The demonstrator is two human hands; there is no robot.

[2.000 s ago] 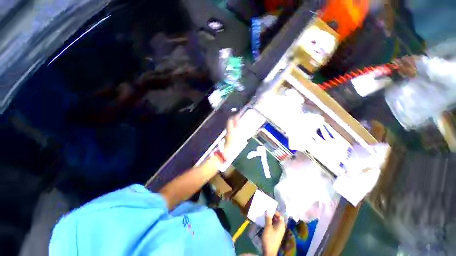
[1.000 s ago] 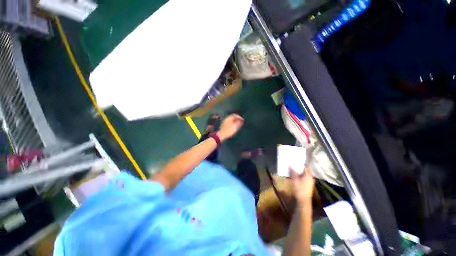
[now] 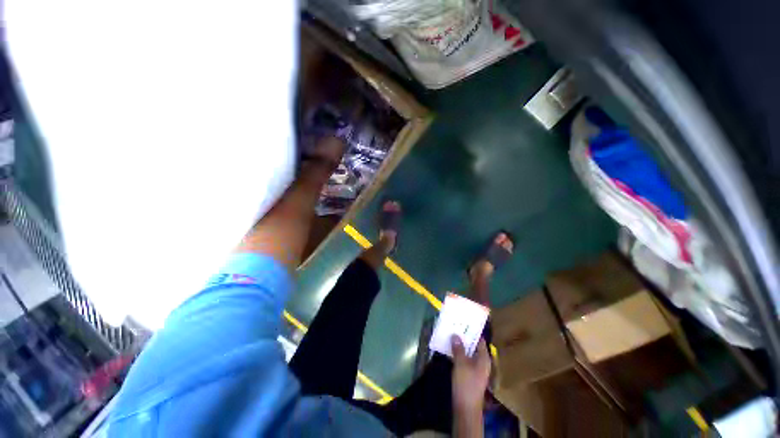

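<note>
My right hand (image 3: 471, 369) holds a small white card (image 3: 460, 324) with faint dark print, low in the middle. My left arm reaches up past the white stack, and my left hand (image 3: 323, 154) is over an open brown carton (image 3: 412, 128). The hand is dark and blurred against the carton's contents, so its fingers cannot be made out. Clear, shiny accessory bags (image 3: 366, 159) with dark things inside lie in the carton. The carton is partly hidden by the white stack and my arm.
A large bright white stack, seemingly foam bags (image 3: 158, 128), fills the upper left. Open brown cartons (image 3: 616, 325) stand at lower right. White sacks (image 3: 457, 43) lie above and a blue, pink and white sack (image 3: 637, 175) beside the dark line edge at right.
The view has swung toward the floor and carton. My left hand has moved from open floor to the carton. My right hand still holds the white card.
</note>
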